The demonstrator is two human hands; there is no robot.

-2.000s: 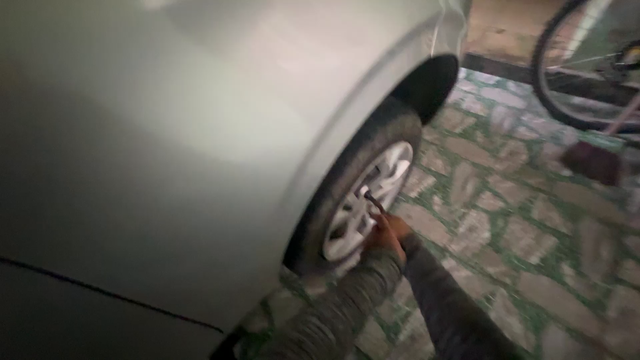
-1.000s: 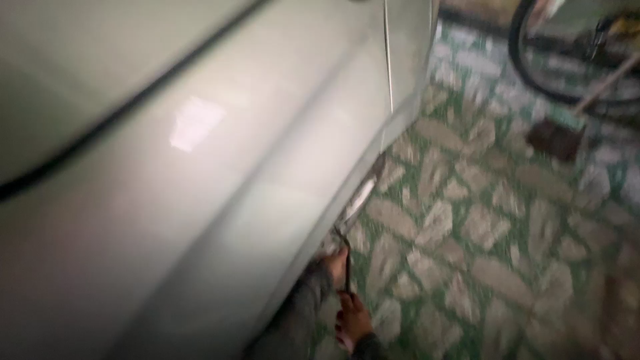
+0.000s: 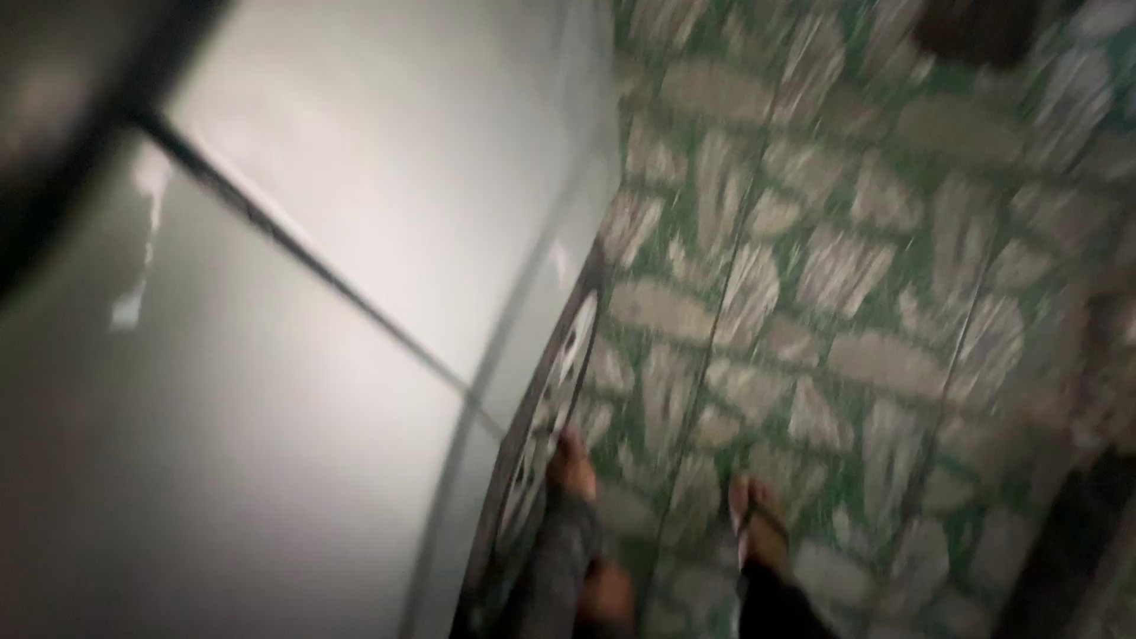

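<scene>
The silver car's body panel (image 3: 373, 222) fills the left side, with its wheel (image 3: 555, 373) seen at a steep angle below the panel edge. My left hand (image 3: 572, 466), in a grey sleeve, is at the outer face of the wheel. A small dark tip (image 3: 543, 432) shows between that hand and the wheel; the blur hides whether the fingers are closed on it. Lower down, partly behind the sleeve, a blurred patch of skin appears to be my right hand (image 3: 606, 593); its fingers and anything in them cannot be made out.
A foot in a thong sandal (image 3: 759, 524), below a dark trouser leg, stands on the stone-patterned green floor (image 3: 790, 355) right of the wheel. Something dark brown (image 3: 976, 31) lies at the top right. A dark blurred shape (image 3: 1074, 541) is at the lower right.
The view has swung down and closer along the car. The dark bar seen in my hands a second ago no longer shows clearly. The bicycle has left the view, and a sandalled foot has come in.
</scene>
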